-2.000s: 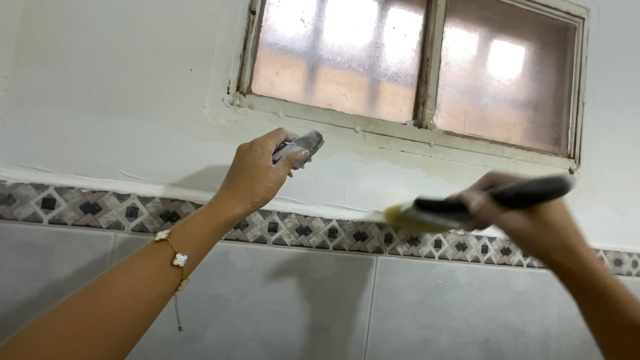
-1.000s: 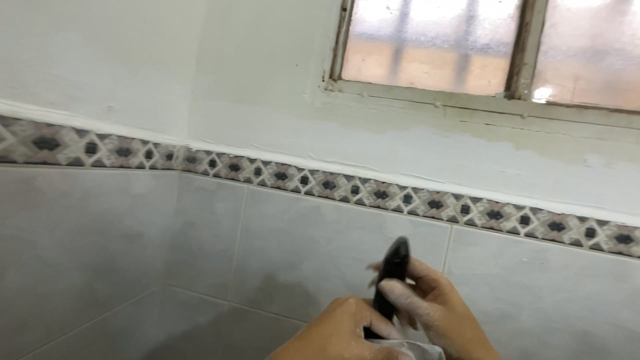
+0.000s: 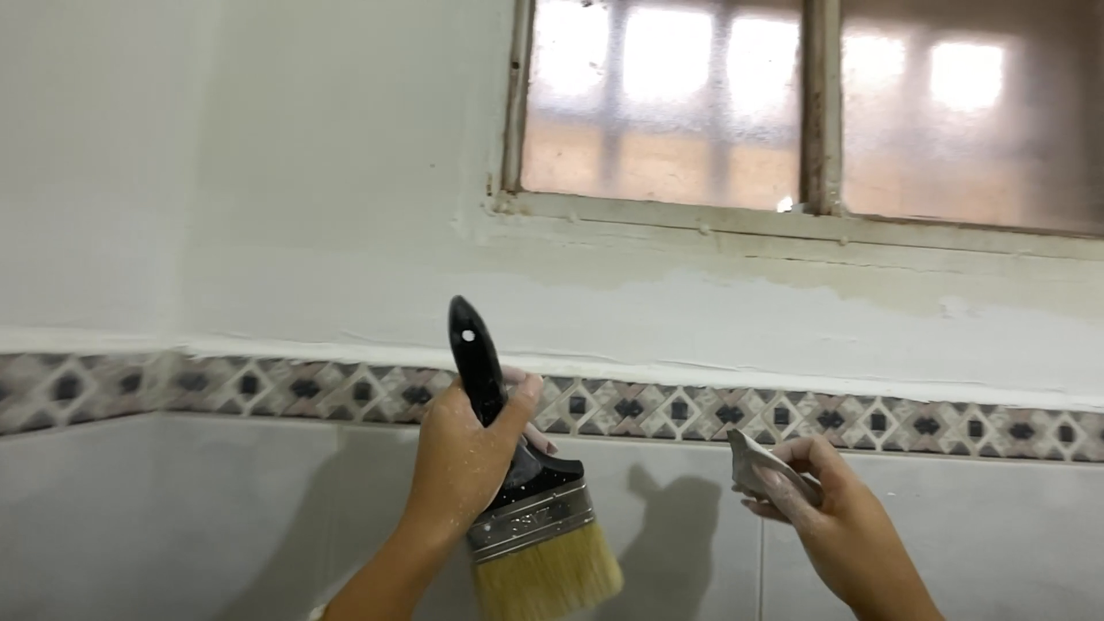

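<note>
A wide paintbrush (image 3: 539, 530) with a black handle, metal ferrule and yellowish bristles hangs bristles down, with my left hand (image 3: 461, 457) closed around its handle. White specks dot that hand and the brush. To the right, my right hand (image 3: 832, 517) pinches a folded greyish piece (image 3: 763, 470), perhaps sandpaper, between thumb and fingers. Both hands are in front of the grey wall tiles (image 3: 992, 526), just below or across the patterned tile border (image 3: 681, 410). The lower end of the bristles is partly cut off by the frame's edge.
Above the border, the white wall (image 3: 345, 259) has patchy coating and a rough white bead along the tile edge. A window frame (image 3: 655, 211) with worn, rust-stained paint and frosted panes sits at the upper right. An inner wall corner (image 3: 185, 216) stands at the left.
Two seconds ago the right hand held the brush near the border and the left held the greyish piece; now these are swapped. One second ago the hands were together low in view; now they are apart.
</note>
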